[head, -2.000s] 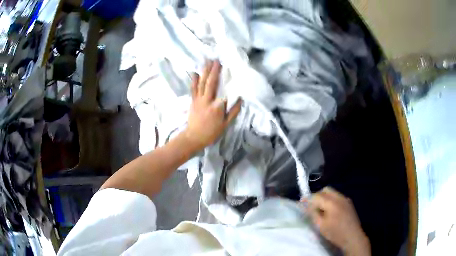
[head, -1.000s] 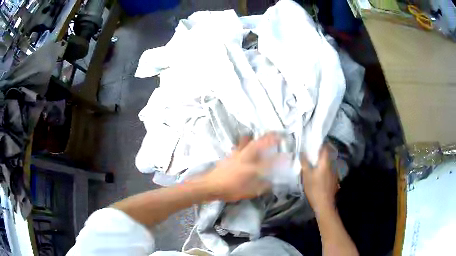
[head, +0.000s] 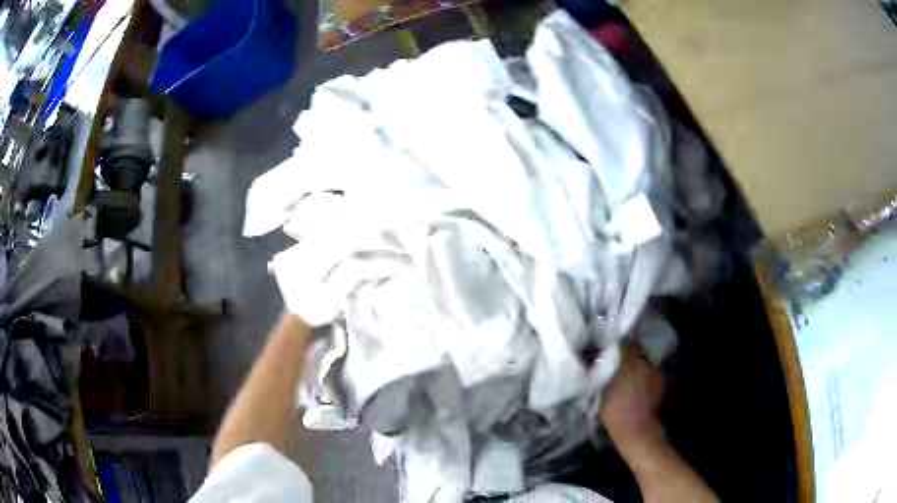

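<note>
A large crumpled heap of pale garments [head: 443,196] fills the middle of the view, beside the table and above the floor. My left hand [head: 307,329] is at the heap's lower left edge; its fingers are hidden by the cloth. My right hand [head: 631,385] is at the heap's lower right, blurred, with its fingers against or under the cloth; its grip cannot be told. A small pale flap [head: 634,221] stands out on the heap's right side.
A white table [head: 866,363] with a wood-coloured edge is at the right, with a brown board [head: 787,108] above it. A blue bin [head: 231,59] stands at the upper left. A wooden machine stand with a motor [head: 126,147] and dark grey cloth [head: 39,334] are at the left.
My left hand has moved left and down from the heap's middle to its lower left edge. My right hand has moved slightly down. The heap's folds have shifted and it spreads lower.
</note>
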